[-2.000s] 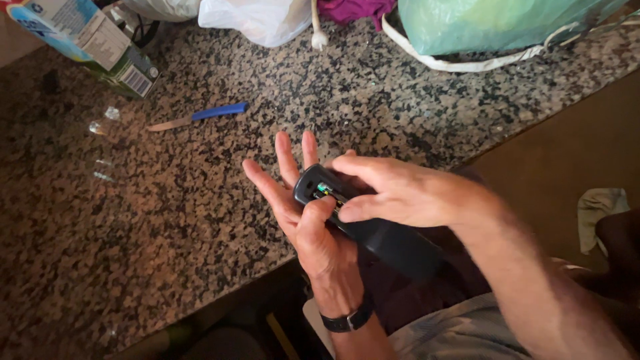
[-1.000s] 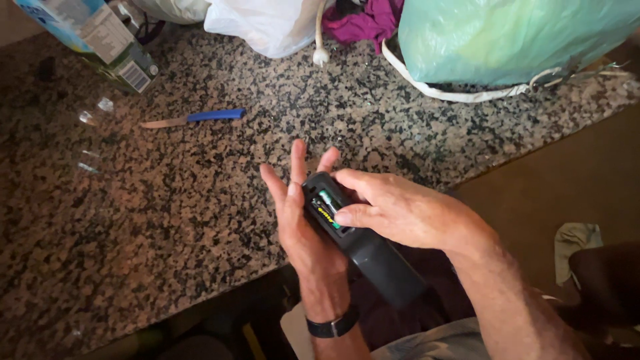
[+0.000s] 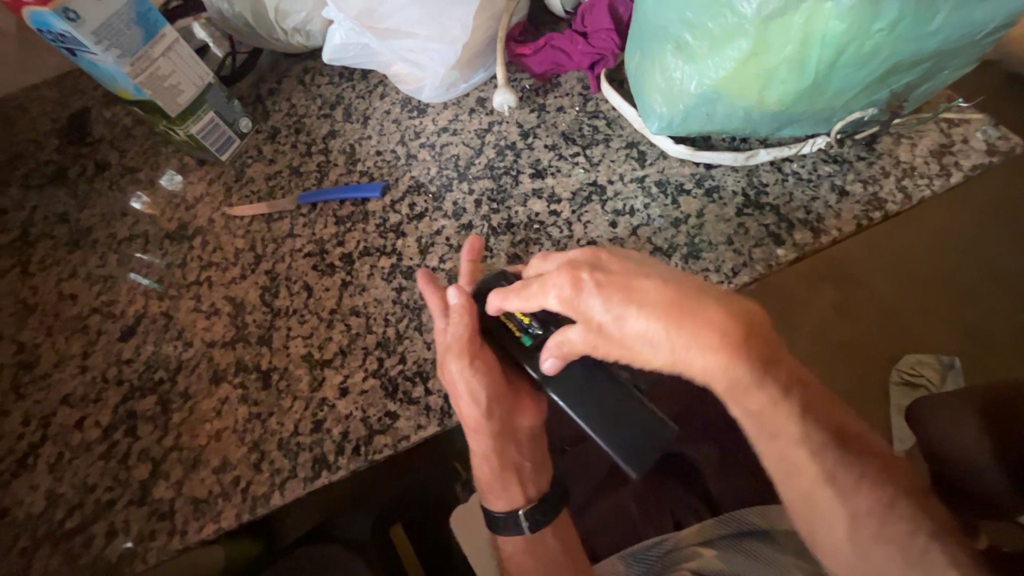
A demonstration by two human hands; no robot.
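Observation:
A black remote control lies slantwise across my left hand, its back turned up and its battery compartment uncovered. Batteries with yellow lettering and a green end show in the compartment. My left hand supports the device from beneath and along its side, with some fingers raised past its end; a black watch strap circles that wrist. My right hand reaches over from the right, forefinger and thumb on either side of the batteries. Whether those fingertips grip anything is hard to tell.
On the granite countertop lies a knife with a blue handle. Behind it stand a drink carton, a white plastic bag, a magenta cloth and a green plastic bag with a pale strap. The counter's edge runs diagonally near my wrists.
My left thumb has left the battery compartment, where it pressed two seconds ago. My right thumb and forefinger have spread apart over the batteries.

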